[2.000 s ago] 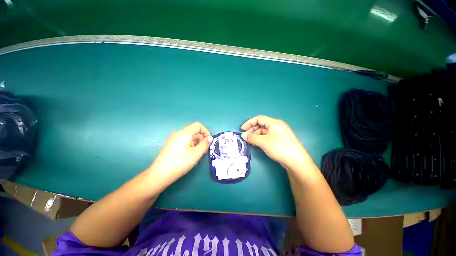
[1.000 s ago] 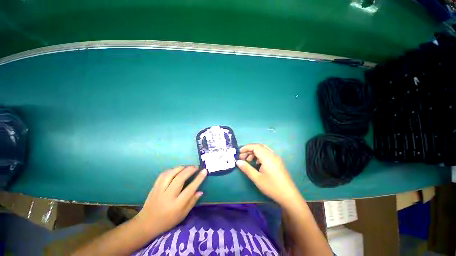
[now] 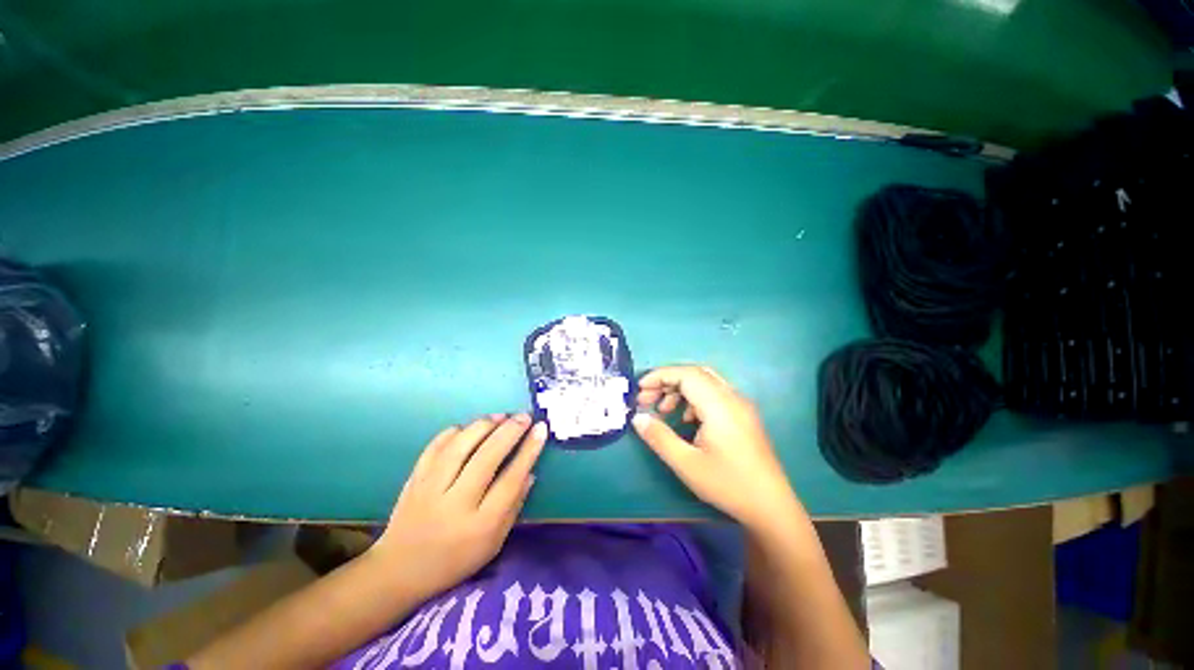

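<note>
A palm-sized housing half-shell (image 3: 581,380) with a rounded black rim and a bright white inside lies flat on the teal-green bench in front of me. My left hand (image 3: 465,491) rests on the bench with its fingertips at the shell's lower left rim. My right hand (image 3: 707,439) has thumb and index fingertips at the shell's right rim. Any thin sealing ring on the rim or between my fingertips is too fine to tell. The inside is overexposed, so its details are unclear.
Two black coil-like bundles (image 3: 927,262) (image 3: 906,408) lie right of my right hand. A tall black tray stack (image 3: 1100,288) stands beyond them. Bagged dark parts (image 3: 37,373) lie at the far left. A green belt (image 3: 524,52) runs behind a pale rail. Cartons (image 3: 118,537) stand below the bench edge.
Since the oldest frame, both hands have moved from the shell's top corners down to its lower sides. My left fingers now lie flatter. The view has shifted slightly.
</note>
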